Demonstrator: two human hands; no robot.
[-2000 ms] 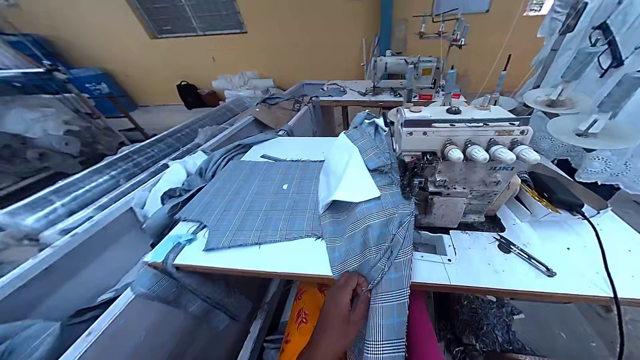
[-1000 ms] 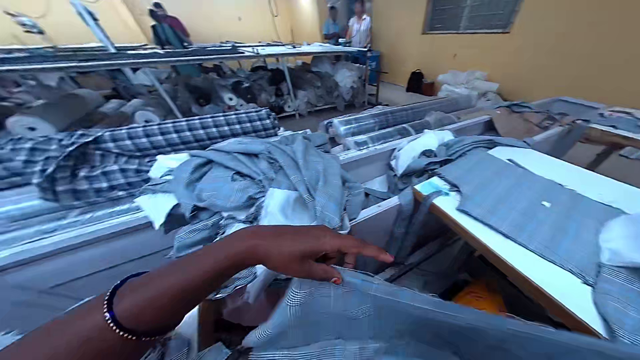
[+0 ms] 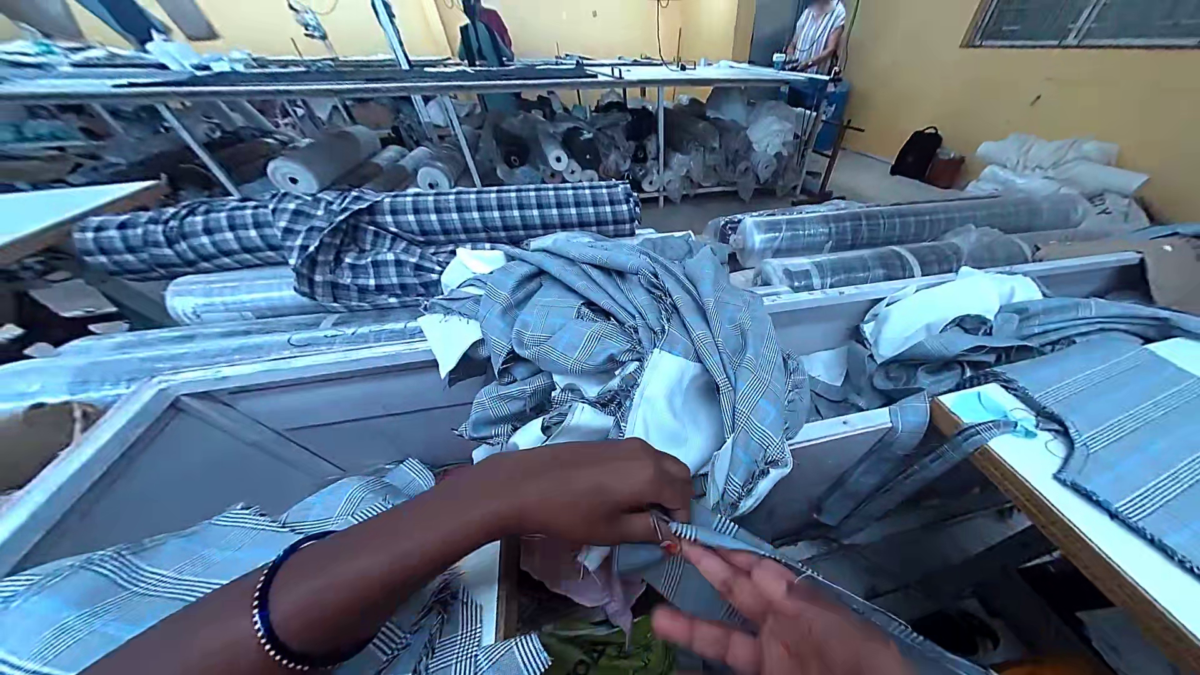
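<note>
My left hand (image 3: 600, 487), with a beaded bracelet at its wrist, comes from the lower left and pinches the edge of a grey checked fabric piece (image 3: 712, 532). A small metal tip shows at its fingertips; the tool itself is mostly hidden. My right hand (image 3: 778, 609), palm up and blurred, meets the same edge with thumb and fingertips; how firmly it grips is unclear. Beyond the hands a heap of grey checked fabric (image 3: 600, 319) with white lining lies over the partition. More checked cloth (image 3: 178, 562) spreads under my left forearm.
A white table (image 3: 994, 412) with grey checked cut pieces (image 3: 1116, 403) stands at right. The grey partition (image 3: 337, 403) crosses ahead. Behind it lie a black-and-white checked fabric roll (image 3: 525, 211) and plastic-wrapped rolls (image 3: 900, 225). A person (image 3: 817, 37) stands at the far long table (image 3: 422, 82).
The view has swung left, away from the sewing machine. My left hand, reaching out open over the cloth one second ago, is now closed at the fabric edge, and my right hand has come into view.
</note>
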